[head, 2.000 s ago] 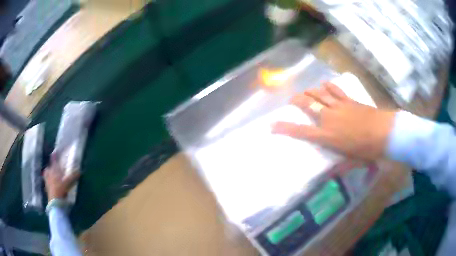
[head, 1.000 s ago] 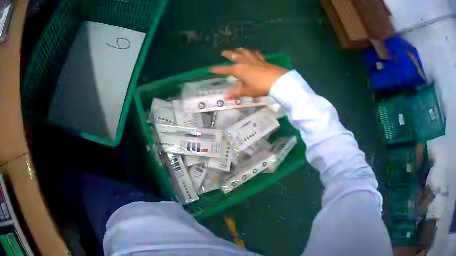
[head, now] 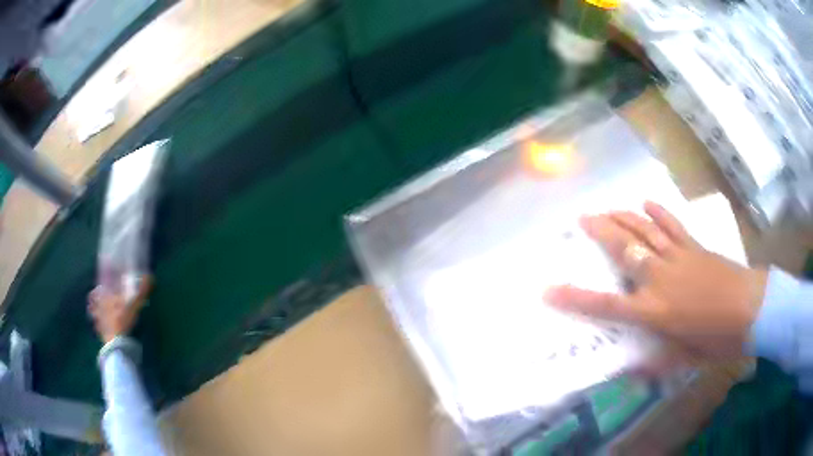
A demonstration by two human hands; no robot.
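My left hand, at the far left, grips the near end of a long, shiny white boxed unit over the green conveyor. My right hand is over the right part of the scale pan, fingers spread and palm down. White material shows beneath and beyond it, and a faint row of dark marks lies near its thumb. Glare and blur hide whether it grips a box. The scale's green displays are partly cut off at the bottom.
The dark green conveyor belt curves behind the scale. Brown cardboard covers the near bench. A shiny bagged box pile stands at upper right. A grey bar is at lower left. An orange glow reflects on the pan.
The view has swung from the crates back to the bench. My right hand has moved from the box-filled crate to the scale. My left hand, out of view one second ago, now grips a box.
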